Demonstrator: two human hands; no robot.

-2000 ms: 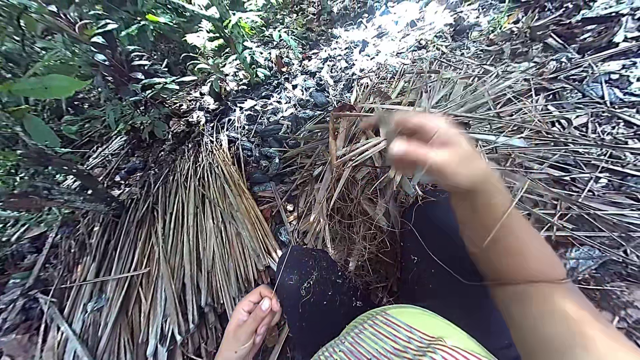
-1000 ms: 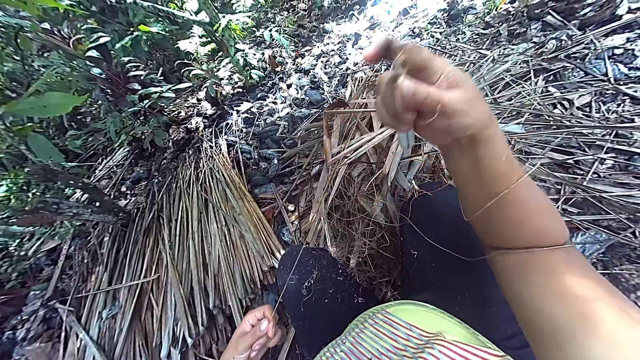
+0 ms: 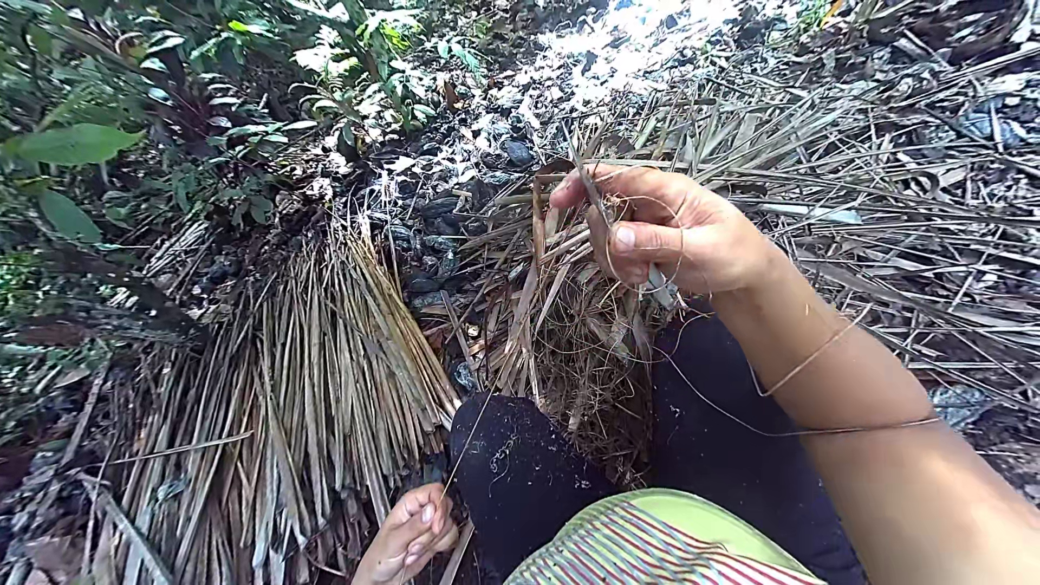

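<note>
My right hand (image 3: 670,231) is raised over a tangled heap of thin fibres (image 3: 605,357), its thumb and fingers closed on a narrow blade-like piece (image 3: 591,191) that points up; whether it is a knife or a leaf strip I cannot tell. Curly thin fibres cling around these fingers. My left hand (image 3: 414,532), low beside my left knee, pinches a thin strand (image 3: 470,439) that rises from its fingertips. Another strand loops round my right forearm. Dry, narrow stalks (image 3: 325,382) lie side by side in a layer left of my knee.
Long dry leaf strips (image 3: 877,236) are spread over the ground at the right. Green leafy plants (image 3: 219,122) stand at the upper left. Dark litter (image 3: 439,227) covers the ground between the stalks and the heap. My dark-clothed knees (image 3: 520,479) flank the fibre heap.
My right hand rose between the two earlier frames and is now lower again, with the narrow piece plainly visible in its fingers. My left hand has stayed low beside the knee.
</note>
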